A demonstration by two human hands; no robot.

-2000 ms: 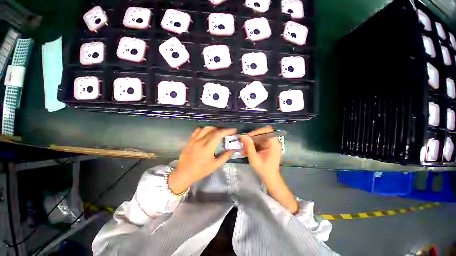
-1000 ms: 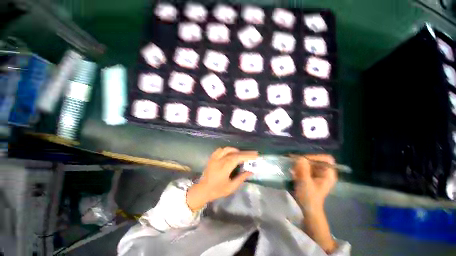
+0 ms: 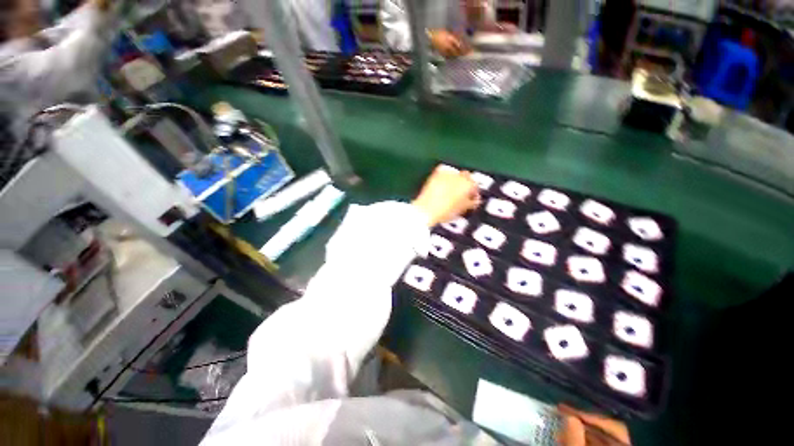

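My left hand (image 3: 448, 193) is over the far left corner of the black tray (image 3: 522, 370), fingers bent down; whether it holds a housing is hidden. The tray holds rows of white square housings (image 3: 524, 281) with dark round centres, some turned in their pockets. My right hand (image 3: 596, 429) is at the bottom edge, partly cut off, with a thin dark stick like the tweezers (image 3: 602, 430) in its fingers. The pale sticker sheet (image 3: 514, 414), dotted at its right end, meets these fingers.
Pale strips (image 3: 303, 222) and a blue board with wires (image 3: 235, 185) lie left of the tray. A grey post (image 3: 305, 96) and a white machine (image 3: 117, 174) stand at left. Another tray (image 3: 366, 70) and people's arms (image 3: 448, 42) are across the bench. A dark shape is at right.
The view has swung up and left. My left hand has left the bench edge and reached out to the tray's far left corner. My right hand is now at the bottom edge.
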